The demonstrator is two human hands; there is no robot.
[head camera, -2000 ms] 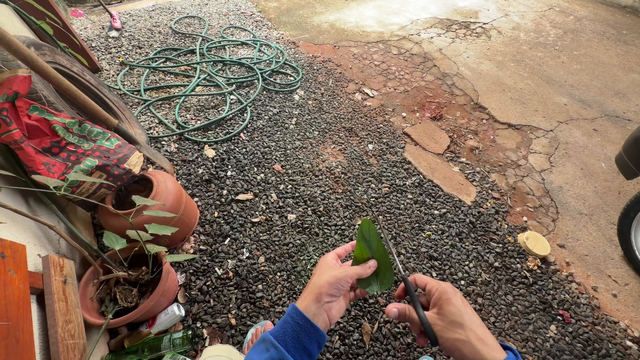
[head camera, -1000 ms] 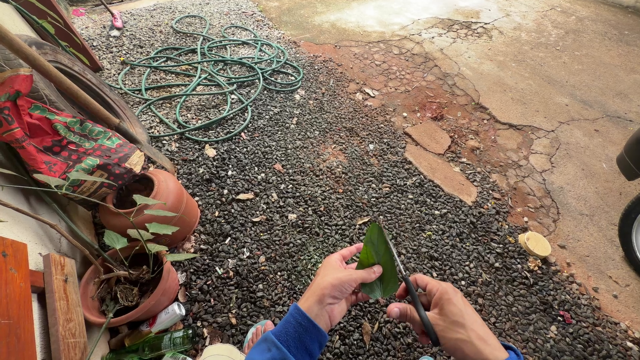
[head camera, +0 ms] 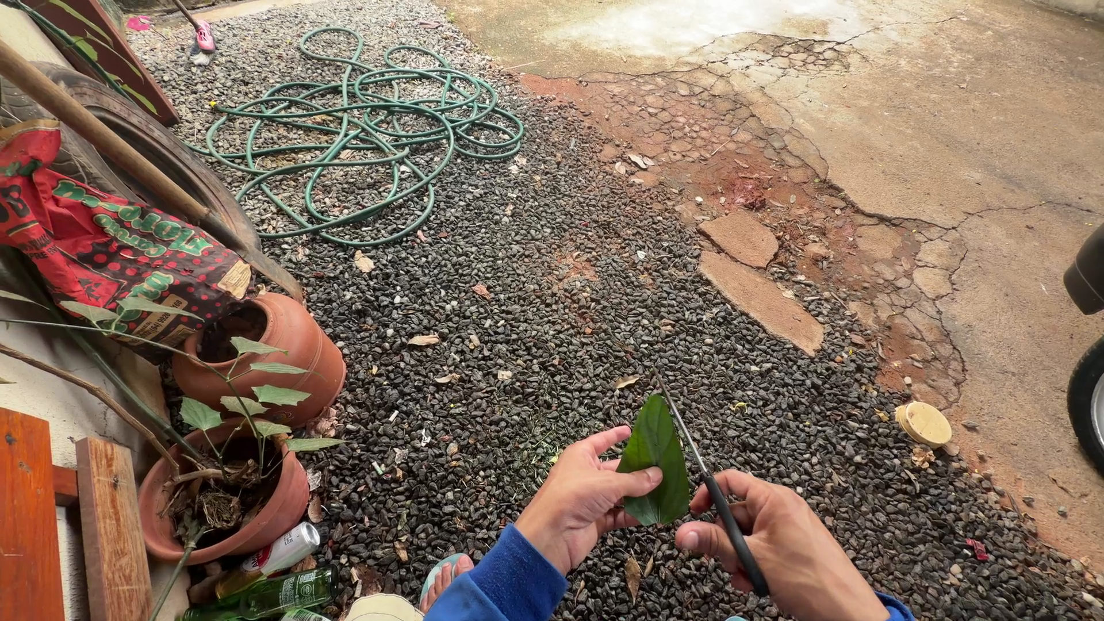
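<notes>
A green leaf is pinched between the thumb and fingers of my left hand, low and right of centre in the head view. My right hand grips a long, thin tool with a black handle, probably scissors, though the fingers hide part of it. The tool's metal blade points up and to the left and lies along the leaf's right edge. Whether its blades are apart cannot be told.
Dark gravel lies below my hands. Left are clay pots, one with a plant, a red bag, a tire, a can and a green bottle. A coiled green hose lies beyond; a wheel stands right.
</notes>
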